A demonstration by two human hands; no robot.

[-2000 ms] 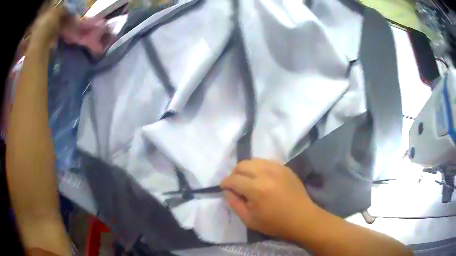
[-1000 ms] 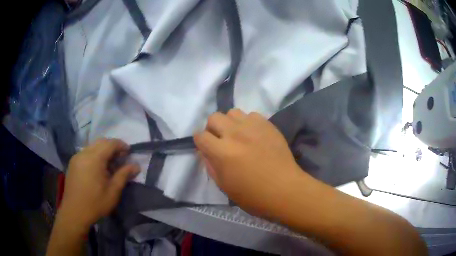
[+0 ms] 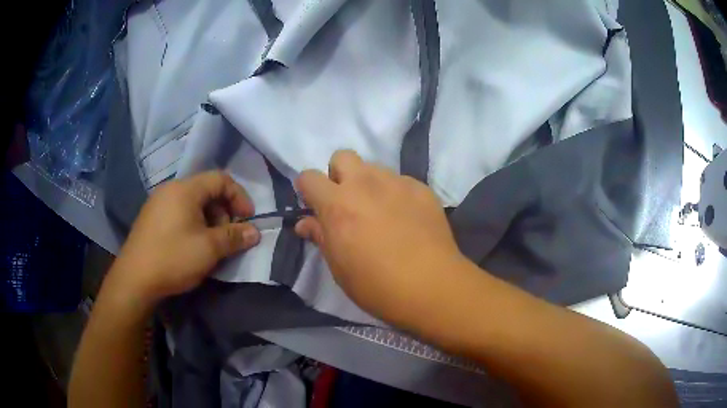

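A large garment panel (image 3: 335, 103) lies spread in front of me, pale inner side up, with dark grey bands and edges. My left hand (image 3: 187, 231) pinches a narrow dark seam strip (image 3: 275, 217) between thumb and fingers at its left end. My right hand (image 3: 375, 231) holds the same strip a short way to the right, its thumb and fingertips on it. A vertical dark band crosses the strip between my hands. The cloth under both palms is hidden.
The white sewing machine head (image 3: 713, 199) is cut off at the right edge. Blue plastic-wrapped cloth (image 3: 68, 96) lies far left. A ruler strip (image 3: 406, 347) runs along the table's front edge. Grey cloth (image 3: 263, 374) hangs below it.
My left hand has come down from the far upper left and taken the strip. My right hand has shifted left along the strip, closer to my left. The view has moved.
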